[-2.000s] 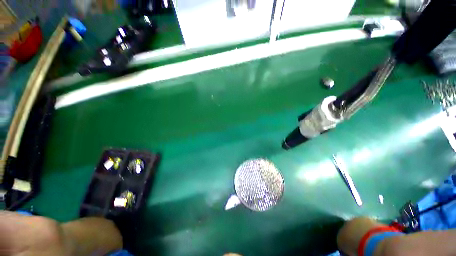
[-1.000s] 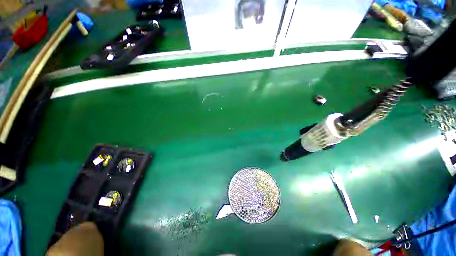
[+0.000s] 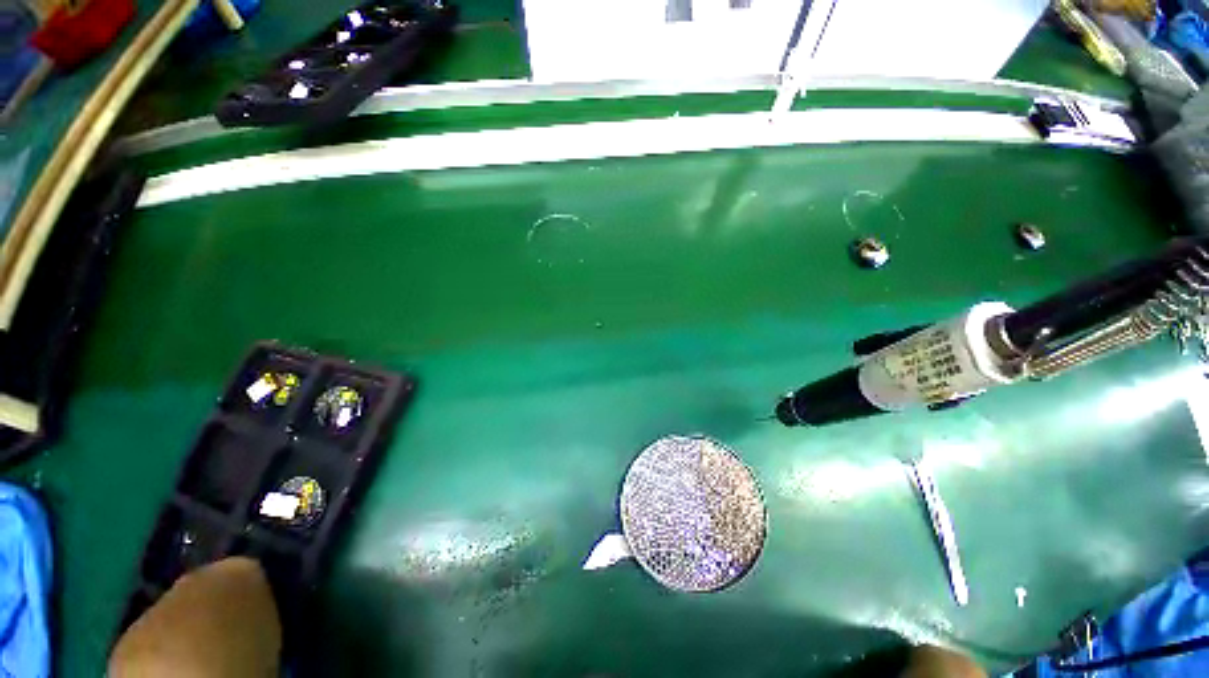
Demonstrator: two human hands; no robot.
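The black parts tray (image 3: 226, 466) lies at the left, with small round metal-and-yellow units (image 3: 293, 502) in three of its pockets. My left hand (image 3: 199, 623) is over the tray's near end, cut off by the lower edge; its fingertips and anything in them are hidden. My right hand (image 3: 944, 662) barely shows at the bottom edge. The round screw dish (image 3: 693, 514) lies in the middle, with a white pointed tab (image 3: 607, 552) at its left. The electric screwdriver (image 3: 928, 364) lies right of centre, its tip pointing left.
Thin silver tweezers (image 3: 941, 532) lie right of the dish. Two small loose units (image 3: 871, 252) stand farther back. A pale rail (image 3: 464, 148) crosses the far side. Another black tray (image 3: 332, 66) is beyond it. Blue cloth (image 3: 24, 583) shows at the lower left.
My left hand has come over the near end of the tray. My right hand has dropped mostly out of view. The screwdriver appears farther right and more level, as the view has shifted.
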